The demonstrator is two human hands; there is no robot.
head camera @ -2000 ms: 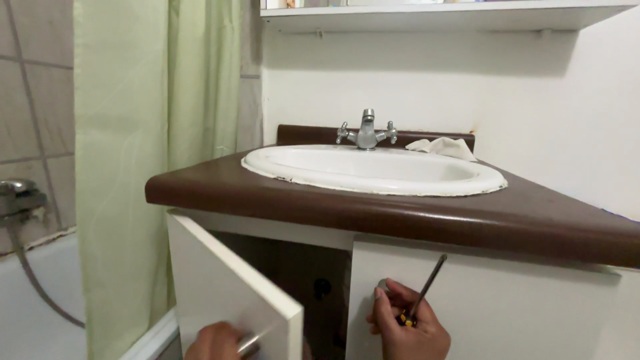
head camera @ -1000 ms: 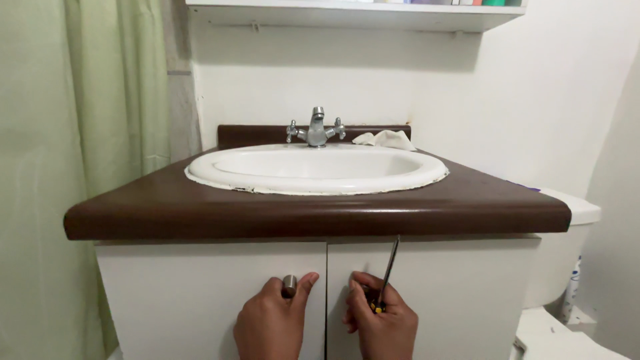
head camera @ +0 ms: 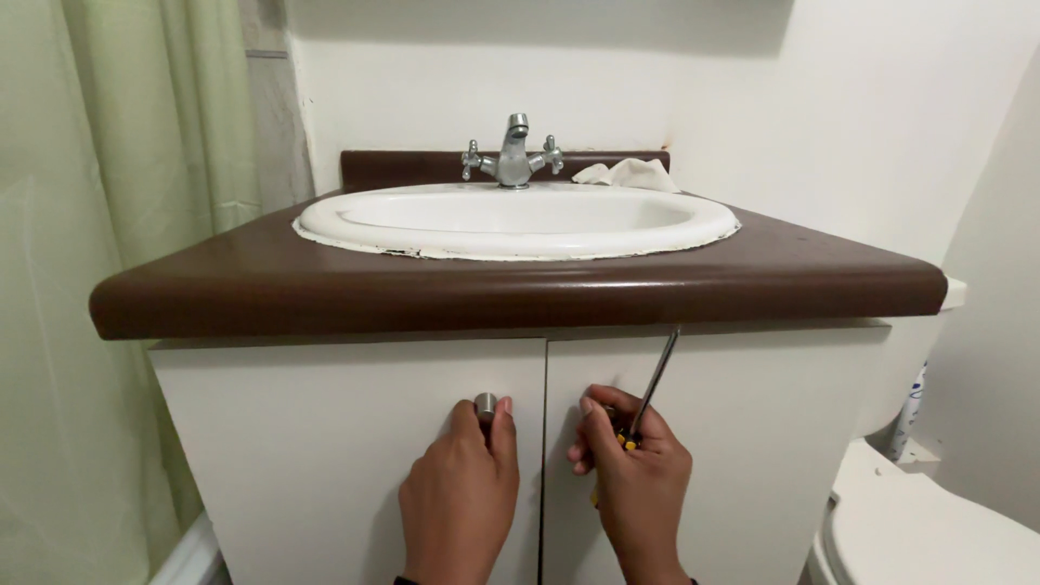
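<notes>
My left hand (head camera: 463,487) grips a round metal knob (head camera: 485,406) on the left cabinet door (head camera: 309,455), thumb and fingers on either side of it. A screwdriver (head camera: 656,382) with a black and yellow handle is held in my right hand (head camera: 638,471), its shaft pointing up toward the countertop's underside. The fingertips of that hand are at a second knob on the right cabinet door (head camera: 756,439), mostly hidden by them. Both white doors are closed, with a narrow gap between them.
Above the doors juts a brown countertop (head camera: 520,301) with a white oval sink (head camera: 520,244), a chrome faucet (head camera: 513,158) and a pale cloth (head camera: 634,173). A green curtain (head camera: 146,244) hangs at left. A white toilet (head camera: 934,512) stands at right.
The left cabinet door stood open two seconds ago and is now closed, my left hand moving with it. My right hand has kept the screwdriver. The view has shifted.
</notes>
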